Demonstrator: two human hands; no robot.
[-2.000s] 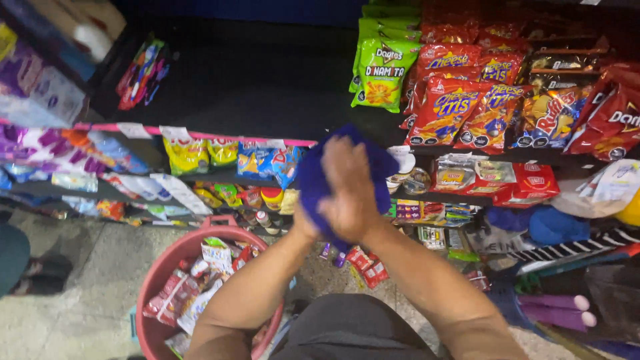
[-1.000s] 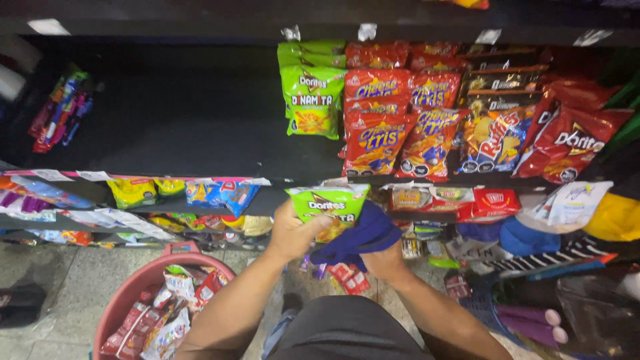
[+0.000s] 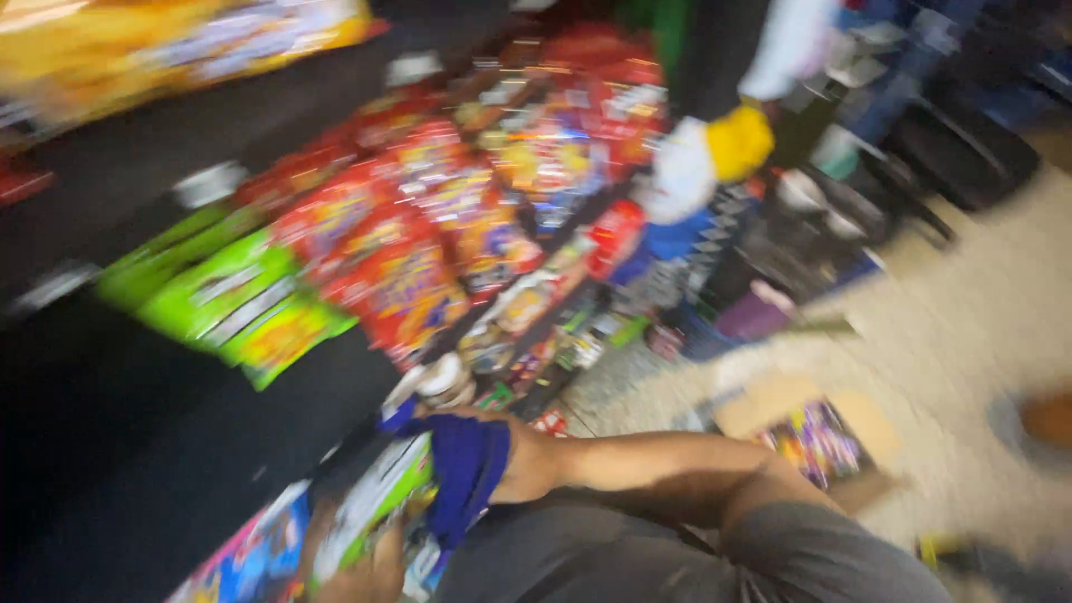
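The view is blurred. At the bottom left, my left hand [image 3: 364, 561] holds a green snack bag [image 3: 377, 502]. My right hand [image 3: 528, 461] grips a dark blue cloth [image 3: 469, 473], which lies against the bag's right side. Green Doritos bags [image 3: 251, 306] stand on the black shelf [image 3: 167, 435] up and to the left of my hands. Beside them are red snack bags [image 3: 394, 268] in rows, with Ruffles bags [image 3: 548, 167] farther along.
A lower shelf holds small packets [image 3: 519, 310]. Caps [image 3: 687, 172] hang at the shelf's end. On the tiled floor at the right sits an open cardboard box [image 3: 816, 444] with colourful packets. Yellow bags [image 3: 167, 50] lie on the shelf above.
The view has swung strongly to the right and tilted. Two seconds ago my hands were together on the blue cloth; the green bag has since come into my left hand.
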